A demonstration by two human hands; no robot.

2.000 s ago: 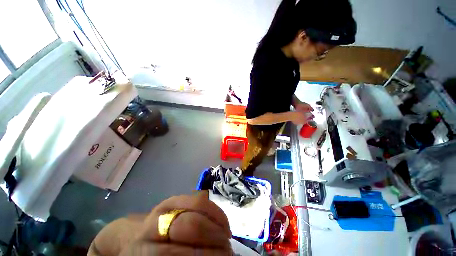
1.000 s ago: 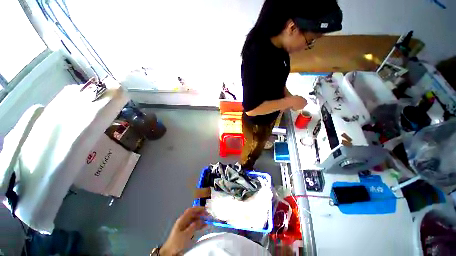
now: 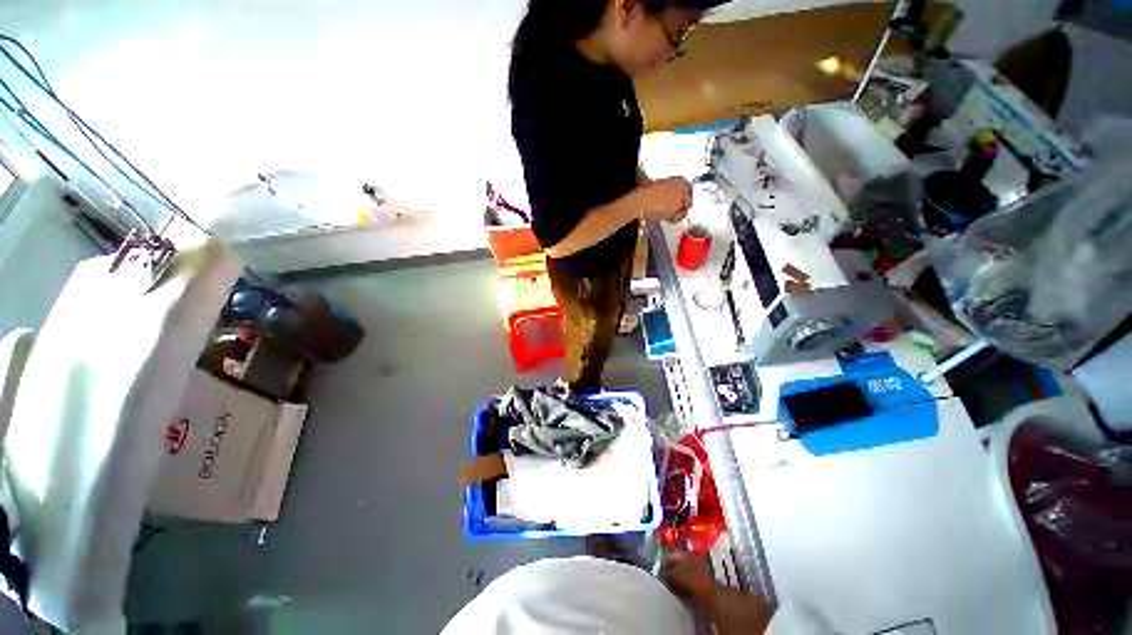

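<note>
My right hand [image 3: 695,578] is low in the picture, beside the front edge of the white table [image 3: 857,521] and just below a red bag [image 3: 695,496]. It is small and dim, and I cannot tell if its fingers hold anything. My left hand is not in view. A blue crate [image 3: 472,515] with grey cloth [image 3: 559,422] and white cloth [image 3: 590,484] stands on the floor in front of me. A white rounded shape covers the bottom centre.
A person in black [image 3: 577,149] stands at the sewing machine [image 3: 813,316], hands near a red cylinder [image 3: 694,247]. A phone [image 3: 828,406] lies on a blue mat [image 3: 894,424]. A red stool [image 3: 528,298] stands behind the crate. A draped ironing table [image 3: 99,409] and white carton [image 3: 217,453] are left.
My left hand, last seen by the crate, has left the picture. My right hand shows more clearly by the table edge. The view has shifted, so the person and machine appear further left and higher.
</note>
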